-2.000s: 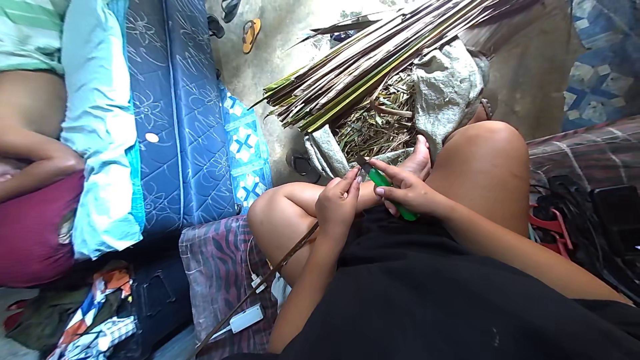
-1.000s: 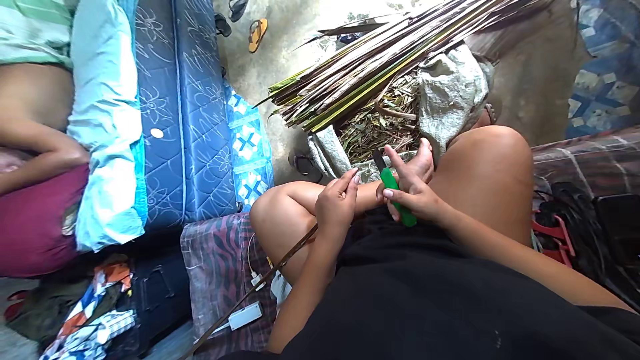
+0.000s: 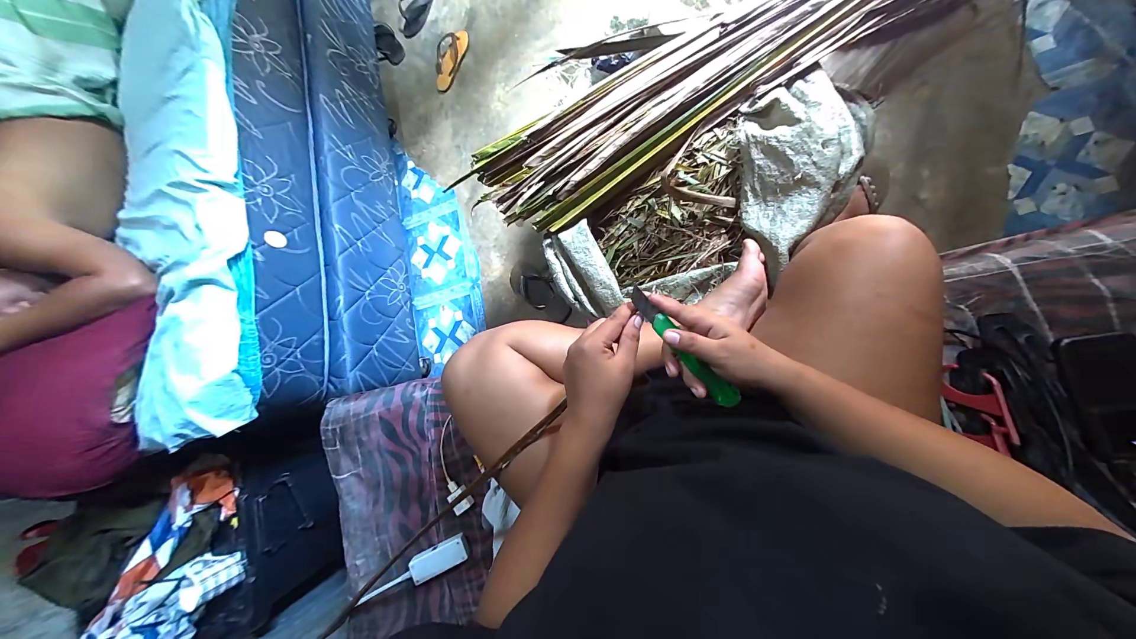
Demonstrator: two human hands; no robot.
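Note:
My right hand [image 3: 723, 346] grips a knife with a green handle [image 3: 697, 364]; its short blade [image 3: 642, 303] lies close to the fingertips of my left hand [image 3: 603, 355]. Pinched in my left hand is the end of a thin brown leaf strip or rib [image 3: 470, 493], which trails past my forearm to the lower left. Beyond both hands, an open woven sack [image 3: 790, 151] holds leaf scraps [image 3: 674, 217]. A bundle of long dried palm leaves [image 3: 639, 115] lies across the sack.
A person [image 3: 62, 240] lies at the left beside a blue mattress [image 3: 311, 195]. An orange flip-flop [image 3: 451, 60] is on the concrete floor [image 3: 515, 44]. A white power strip or adapter [image 3: 438, 559] rests on the patterned cloth [image 3: 382, 470]. Red and black items [image 3: 990, 413] lie at the right.
The knife blade, held apart from my left fingertips one second ago, is now close against them. My left hand keeps its pinch on the strip.

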